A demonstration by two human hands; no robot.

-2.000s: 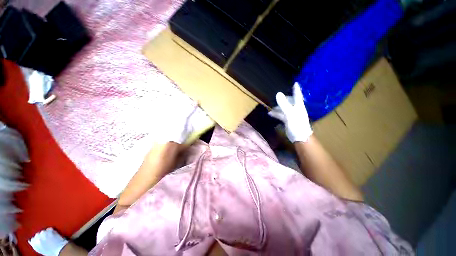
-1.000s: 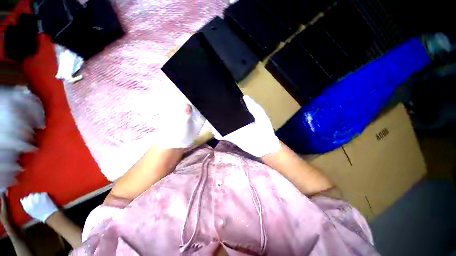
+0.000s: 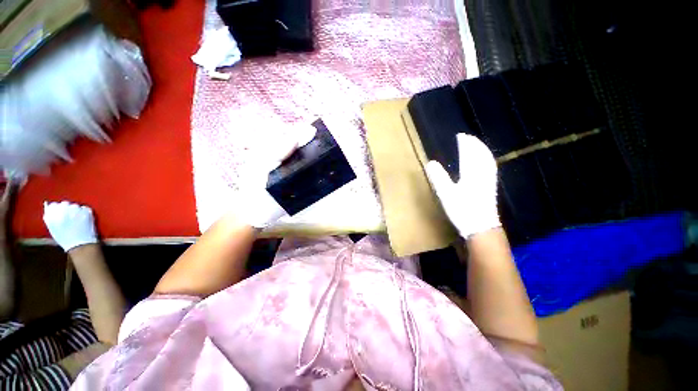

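Note:
My left hand [image 3: 266, 205], white-gloved and mostly washed out by glare, holds a small black housing [image 3: 315, 174] above the pale padding [image 3: 229, 145]. The housing is tilted, with small marks on its face. My right hand [image 3: 471, 187], also white-gloved, lies over the near row of black housings [image 3: 438, 122], thumb and fingers apart. Whether its fingertips touch them is unclear. The housings stand side by side in rows on a tan cardboard sheet [image 3: 394, 179], with a tan strip between the rows.
A black housing stack [image 3: 295, 27] and crumpled white piece [image 3: 217, 52] lie at the top. White translucent bags [image 3: 84, 95] lie on the red surface [image 3: 157, 164]. Another person's gloved hand [image 3: 70, 225] is at left. Blue wrapping [image 3: 597, 256], a carton [image 3: 589, 344] and dark mesh [image 3: 528, 38] are at right.
The view has turned. My hands came together at a large black housing, then parted; my left hand now holds a housing over the padding, and my right hand is back over the rows.

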